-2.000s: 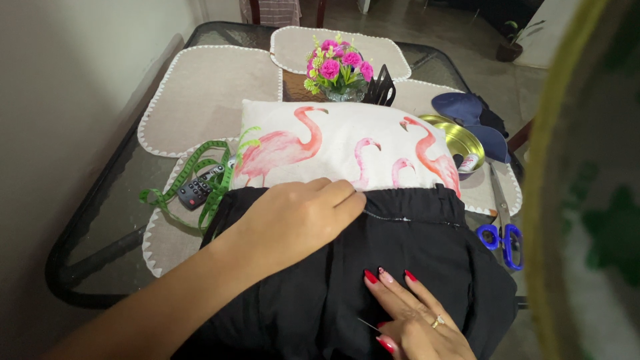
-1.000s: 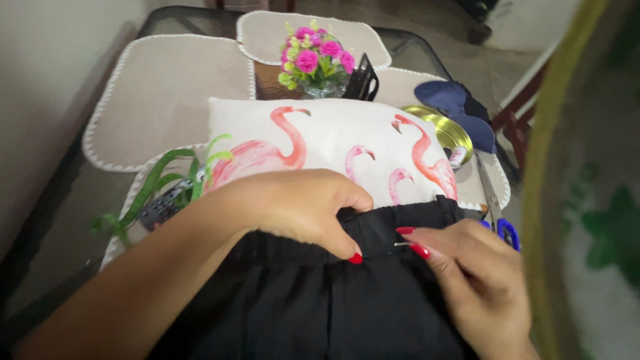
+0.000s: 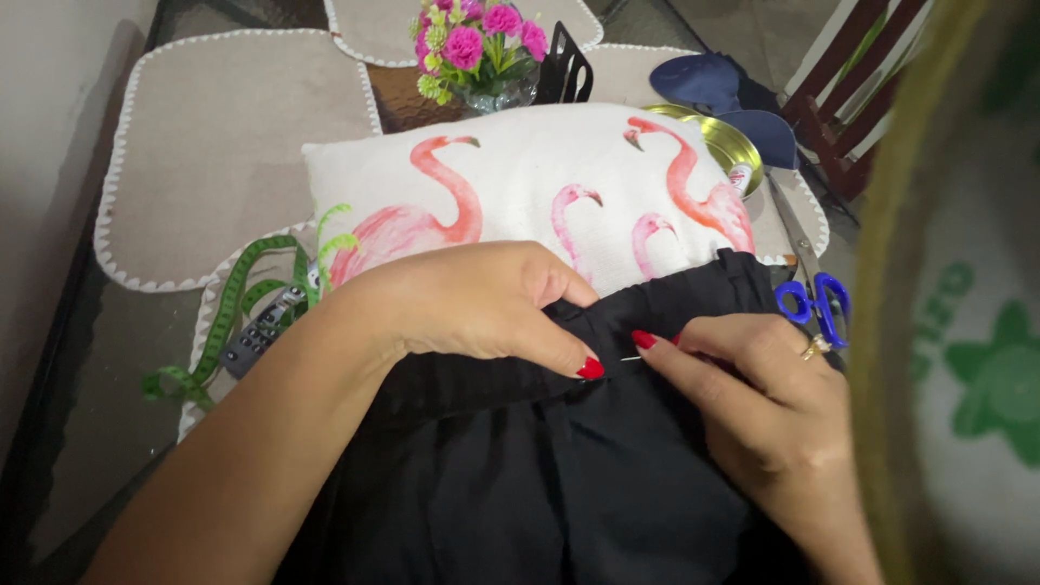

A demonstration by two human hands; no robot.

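A black cloth garment (image 3: 504, 479) with a gathered waistband lies over a white flamingo-print cushion (image 3: 520, 171). My left hand (image 3: 487, 309) pinches the waistband, its thumb in front and its fingers partly hidden behind the cloth. Close to its right, my right hand (image 3: 756, 390) holds a sewing needle (image 3: 630, 358) between thumb and forefinger, the metal lying against the band. Any thread is too fine to make out. Blue-handled scissors (image 3: 812, 301) rest beside the garment on the right. A green tape measure (image 3: 231, 301) loops at the left, next to a remote control (image 3: 264, 329).
Pale placemats (image 3: 236, 154) with white stitched edges cover parts of a glass table. Behind the cushion stand pink artificial flowers (image 3: 479, 49) in a glass vase and a black napkin holder (image 3: 565, 69). A gold tin (image 3: 735, 146) and dark blue cloth (image 3: 699, 81) lie at the back right, near a wooden chair (image 3: 853, 106).
Two seconds ago my right hand was lower on the garment; it has risen to the waistband beside my left hand. My left thumb now shows in front of the band. The view has moved closer.
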